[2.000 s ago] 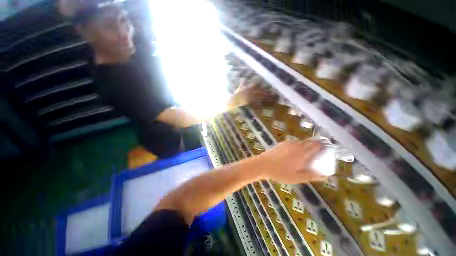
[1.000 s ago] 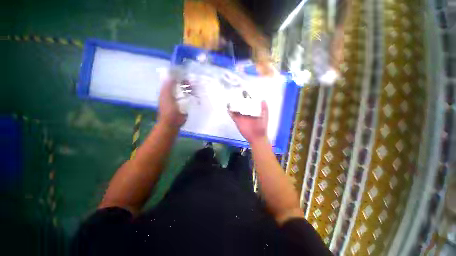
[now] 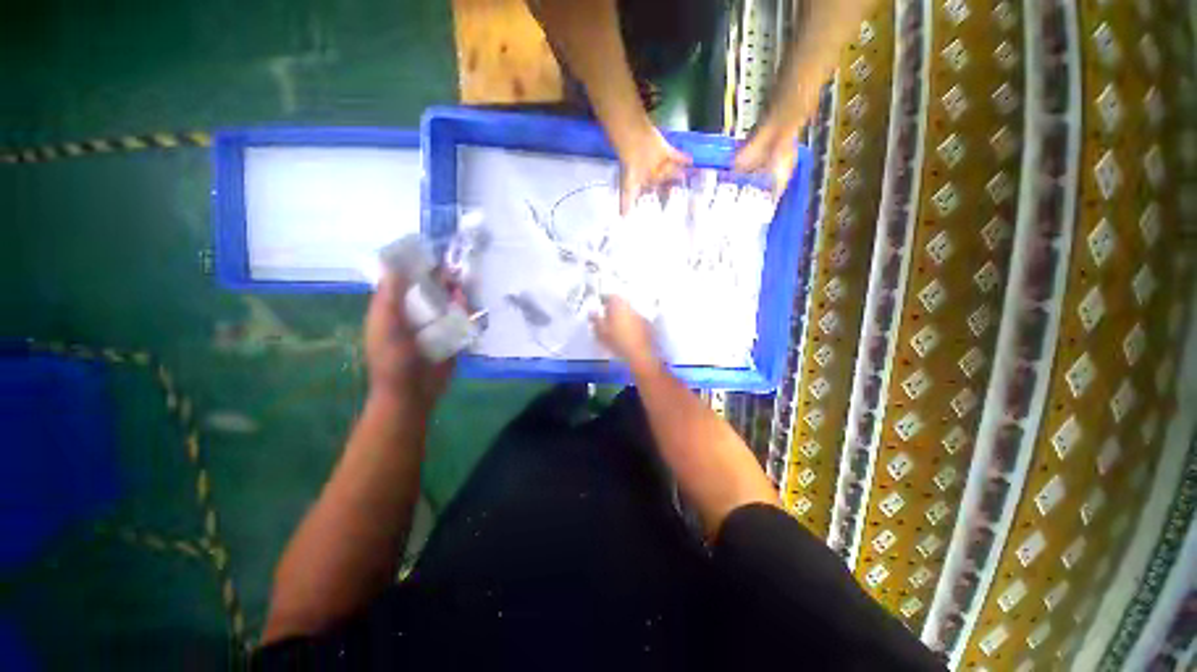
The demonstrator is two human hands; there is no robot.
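My left hand [image 3: 404, 328] holds several white power adapters [image 3: 440, 319] above the left rim of the blue tote [image 3: 597, 129]. My right hand [image 3: 628, 328] reaches into the tote near its front edge, its fingertips over white adapters and thin cables; glare hides whether it grips anything. More white adapters [image 3: 715, 223] lie at the tote's right side on a white liner sheet [image 3: 505, 184]. Thin cables loop across the middle of the liner.
Another person's two hands [image 3: 654, 168] reach into the tote from the far side. A second blue tote [image 3: 229, 210] with a white liner stands to the left. An orange-brown box [image 3: 505, 53] is beyond. The tiered rack [image 3: 919, 341] with rows of sockets fills the right.
My left hand has moved left and down with its adapters, to the tote's left rim. My right hand has lowered to the tote's front part. The other person's hands now reach inside the tote.
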